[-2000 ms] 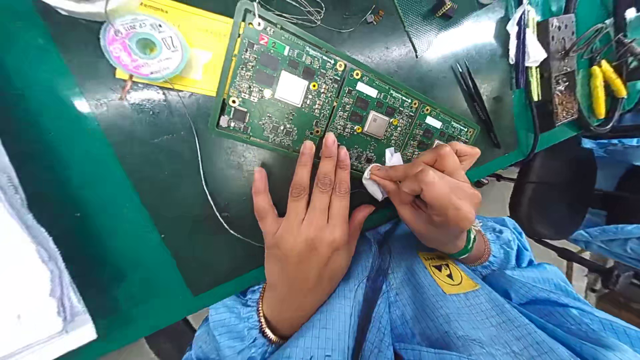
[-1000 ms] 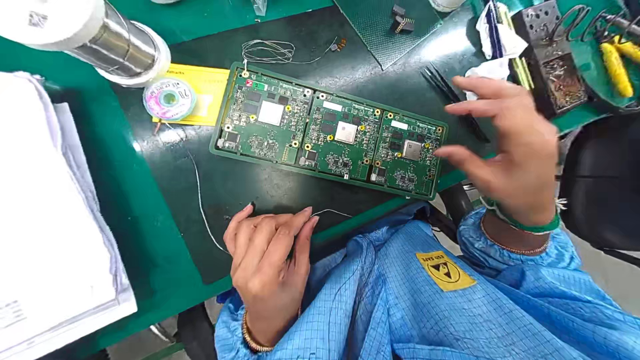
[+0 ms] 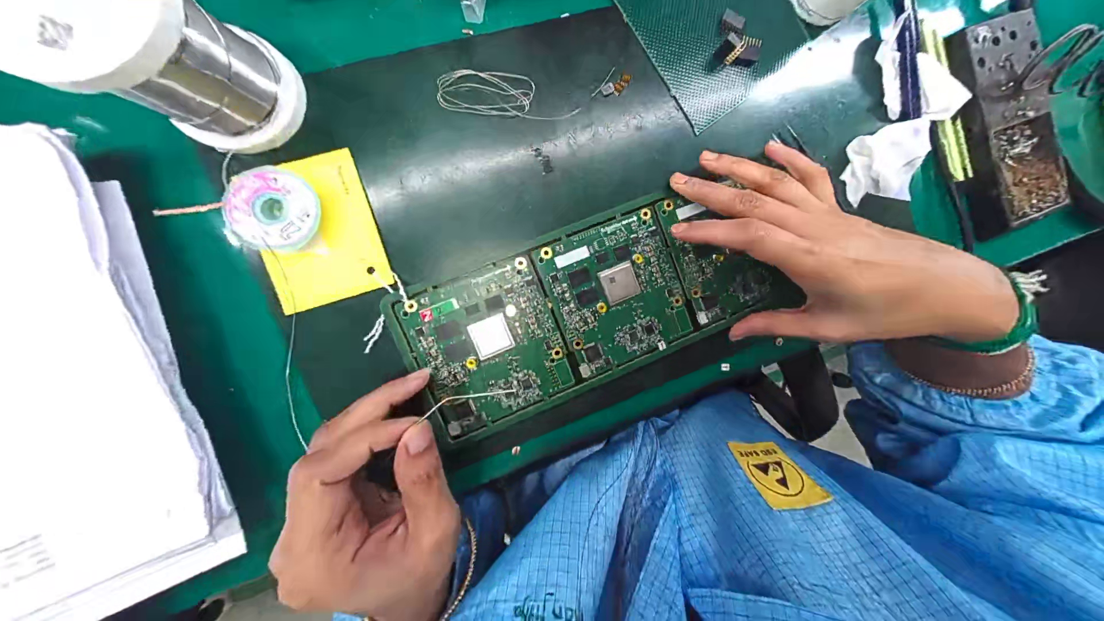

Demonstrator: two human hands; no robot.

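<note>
A panel of joined green circuit boards [image 3: 604,345] lies tilted on the dark mat, with a yellow tag tied by string at its upper left corner. My left hand [image 3: 371,509] pinches a thin wire [image 3: 470,396] between thumb and forefinger at the panel's lower left; the wire's free end lies over the left board. My right hand [image 3: 828,259] is spread palm down over the right board, fingers apart, covering much of it. The yellow tag [image 3: 332,267] lies left of the panel under a small solder wire reel [image 3: 271,209].
A large solder spool [image 3: 216,78] stands upper left, above white papers [image 3: 95,388]. Behind the panel lie a coil of thin wire [image 3: 486,93], small components [image 3: 617,84] and black connectors [image 3: 737,50]. White tissue [image 3: 884,159] and a metal soldering stand [image 3: 1026,155] are at the upper right.
A second ago my right hand was raised to the right of the panel; now it is over the right board. My left hand has come to the panel's left corner with the wire. Earlier, my right hand held white tissue.
</note>
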